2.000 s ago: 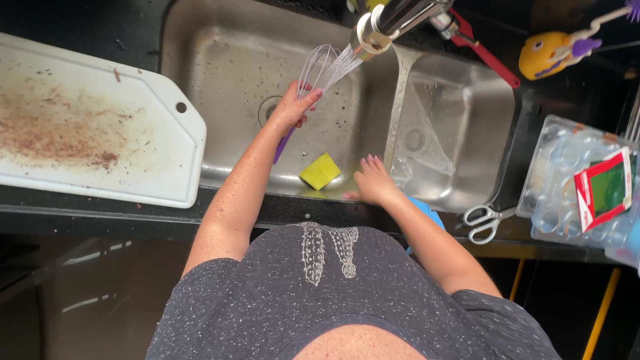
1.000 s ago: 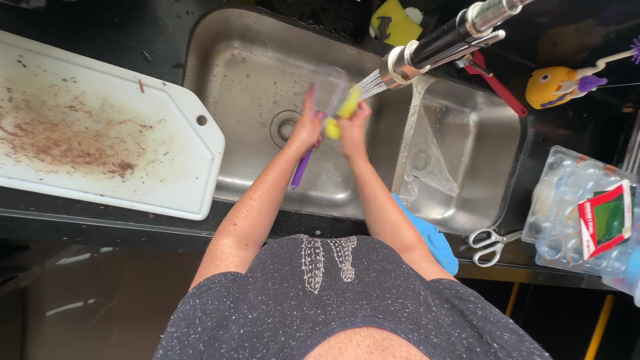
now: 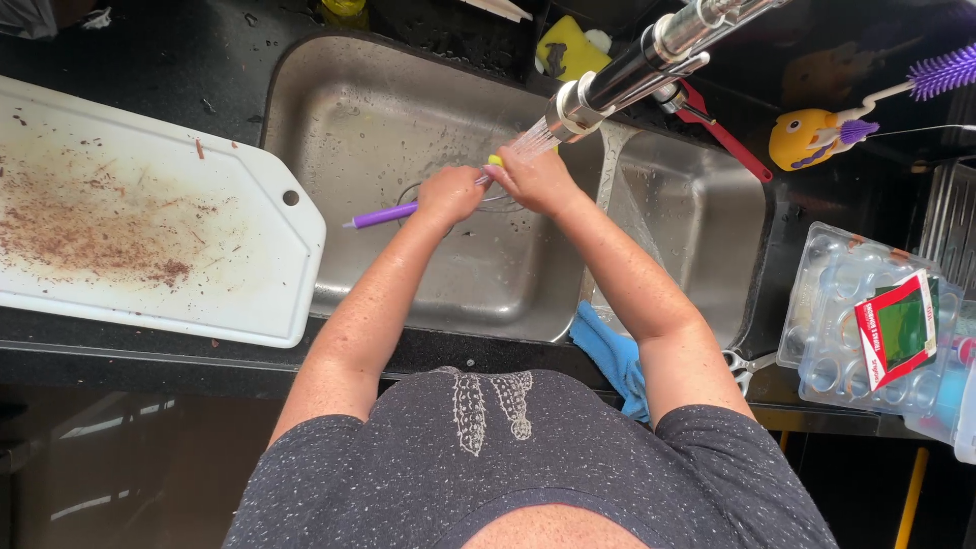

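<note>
Over the large steel sink basin, my left hand grips a whisk near the base of its wires; the whisk's purple handle sticks out to the left. Beside it, my right hand is closed around a yellow sponge, only slivers of which show, and touches the whisk's wire end. Most of the wires are hidden by my hands. Water sprays onto my right hand from the faucet's spray head.
A white cutting board with brown crumbs lies left. A small basin holds clear plastic. Around it are a red-handled utensil, a blue cloth, scissors, clear plastic trays and an orange brush holder.
My right hand took up the yellow sponge, which lay at the basin's front edge two seconds ago, and moved up to the whisk. The whisk's handle has swung to point left.
</note>
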